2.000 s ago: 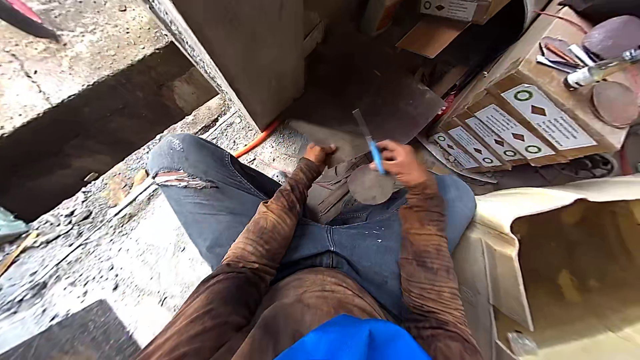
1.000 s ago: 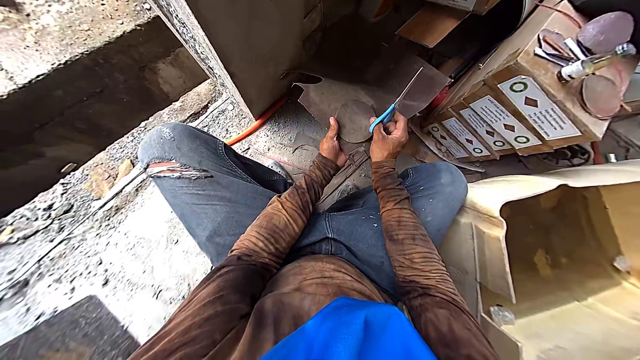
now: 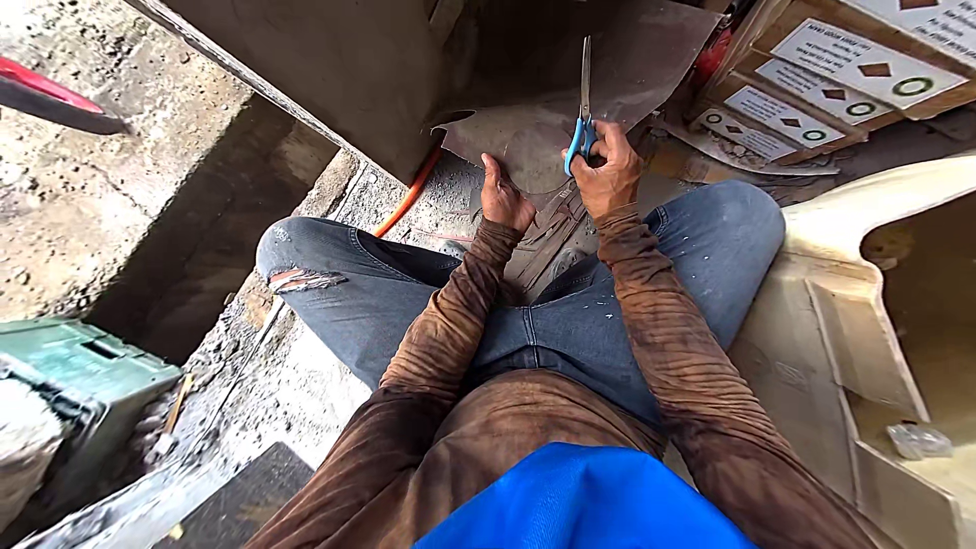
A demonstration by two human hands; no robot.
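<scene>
My right hand (image 3: 610, 171) grips light-blue-handled scissors (image 3: 585, 114), their metal blades pointing away from me and looking closed. My left hand (image 3: 505, 200), thumb raised, is at the lower left edge of a thin brownish-grey piece (image 3: 537, 164) with a rounded near edge; its fingers are partly hidden beneath. That piece lies over or against a larger sheet of similar colour (image 3: 648, 72), whose left edge is cut unevenly, so the border between the two is hard to tell. Narrow brown strips (image 3: 557, 221) lie below the hands, between my legs.
Stacked cardboard boxes (image 3: 751, 137) with printed labels stand at the upper right. A grey panel (image 3: 328, 69) rises at the upper left, beside an orange hose (image 3: 412, 194). A cream moulded shell (image 3: 827, 328) is at my right, a green case (image 3: 91, 358) at lower left.
The scissors have swung to point straight away from me. Two seconds ago my right hand held them beside a round disc, apart from my left hand; the hands have since come closer together.
</scene>
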